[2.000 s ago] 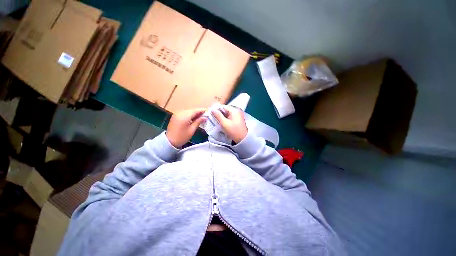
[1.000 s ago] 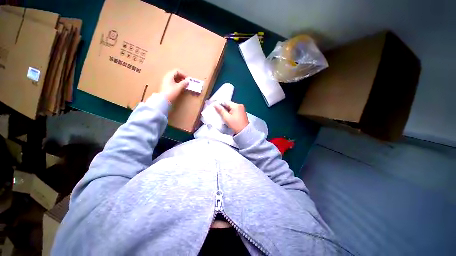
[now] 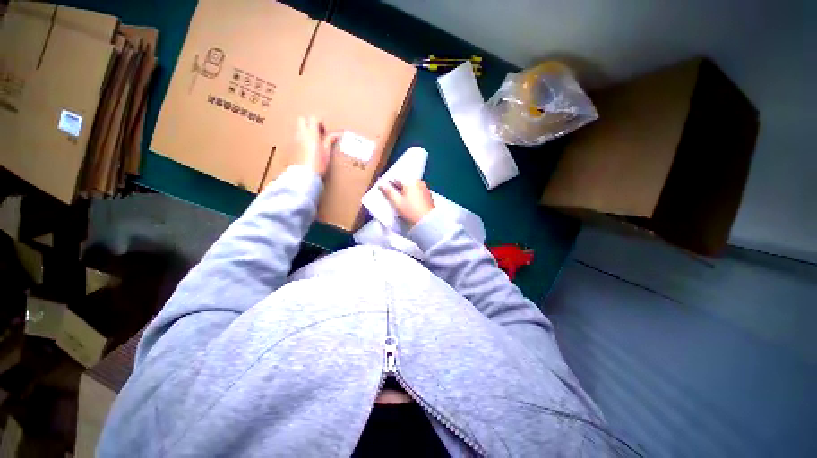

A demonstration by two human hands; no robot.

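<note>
A flat carton (image 3: 296, 98) with black print lies on top of a pile on the green table. A small white label (image 3: 356, 146) lies on the carton near its right edge. My left hand (image 3: 315, 148) is on the carton just left of the label, fingers apart, a fingertip near the label's edge; it holds nothing that I can see. My right hand (image 3: 408, 200) holds the white label strip (image 3: 408, 170), which bunches around the fingers and trails toward my body at the table's front edge.
A stack of flat cartons (image 3: 45, 107) with a white label stands at the left. A blank white strip (image 3: 477, 125), yellow-and-black sticks (image 3: 452, 63), a clear plastic bag (image 3: 543, 106) and a brown box (image 3: 618, 152) are toward the wall. A red tape dispenser (image 3: 512, 259) lies beside my right sleeve.
The label went from the strip, to my left hand, to the carton's surface. My left hand has released it and opened flat beside it. My right hand stays on the strip.
</note>
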